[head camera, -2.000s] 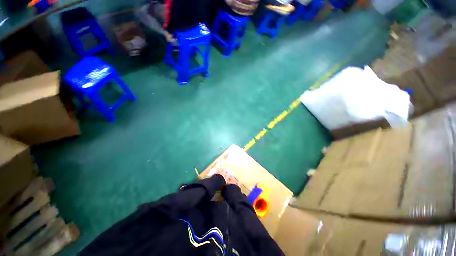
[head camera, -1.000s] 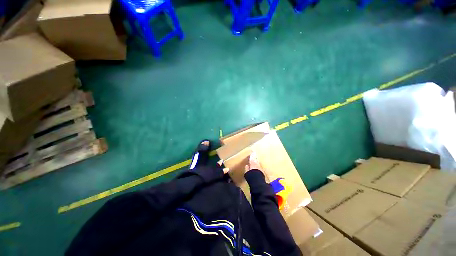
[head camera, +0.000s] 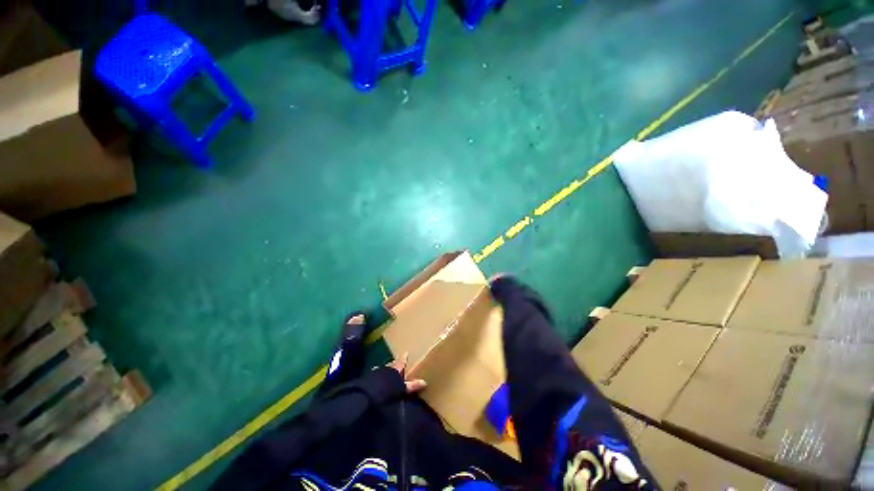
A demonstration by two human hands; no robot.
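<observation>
A brown carton (head camera: 460, 384) with raised flaps at its far end is in front of me, near my feet. A shiny strip runs along a fold between its panels. My left hand (head camera: 407, 376) holds the carton's left edge, fingers and thumb spread on it. My right hand (head camera: 495, 280) is at the far right corner of the carton; only a small part shows past the dark sleeve, so its grip is hidden. The tape gun (head camera: 498, 410), blue with an orange end, lies on the carton, partly covered by my right sleeve.
Large printed cartons (head camera: 671, 364) stand close at the right, with a white wrapped bundle (head camera: 719, 182) behind them. A pallet (head camera: 57, 384) and brown boxes (head camera: 57, 144) are at the left. Blue stools (head camera: 158, 67) stand at the top left. A yellow line (head camera: 546, 206) crosses the green floor.
My right hand has moved from the middle of the carton's top panel to its far right corner. My left hand has shifted nearer along the left edge. The view has turned.
</observation>
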